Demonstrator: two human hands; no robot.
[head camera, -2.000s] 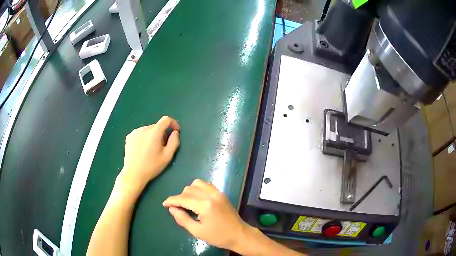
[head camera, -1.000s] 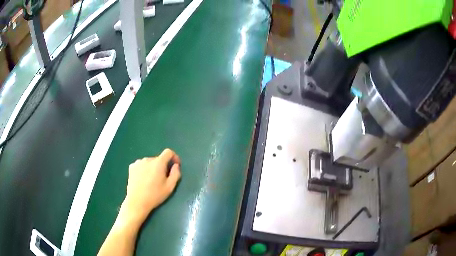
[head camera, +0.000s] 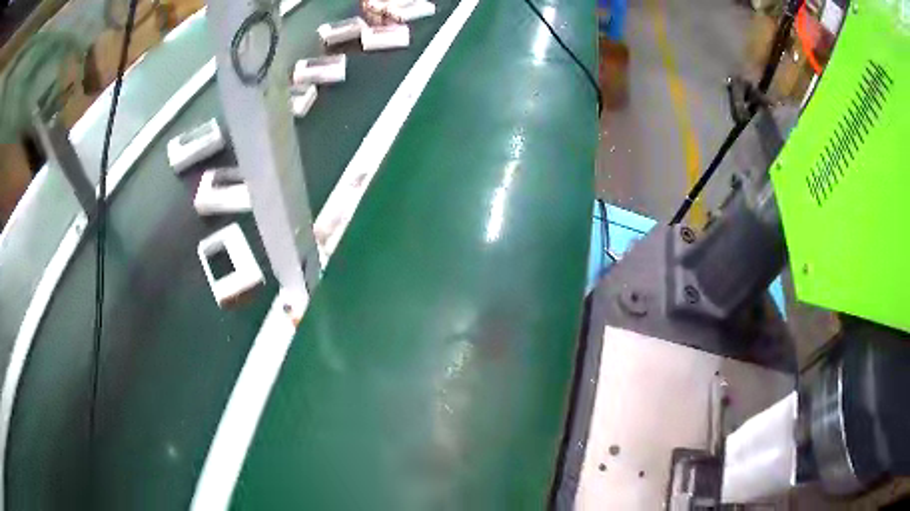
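Observation:
Neither of my hands is in the picture. White plastic housings lie on the dark conveyor belt (head camera: 140, 369) at the left; the nearest housing (head camera: 242, 250) has a rectangular window, and several more lie farther up the belt. At the lower right, the silver ultrasonic horn (head camera: 760, 454) stands beside the dark fixture (head camera: 695, 479) on the pale base plate (head camera: 639, 419). The picture's lower edge cuts off the fixture, so I cannot tell whether a part is in it.
The green side worktop (head camera: 429, 329) runs between the belt and the welder. A grey upright post (head camera: 264, 150) stands on the white rail (head camera: 244, 399). A bright green housing (head camera: 848, 170) is at the upper right. A black cable hangs at the left.
The view has tilted up, so the welder sits lower and more housings show on the belt. Both my hands, seen before over the worktop, have left the picture.

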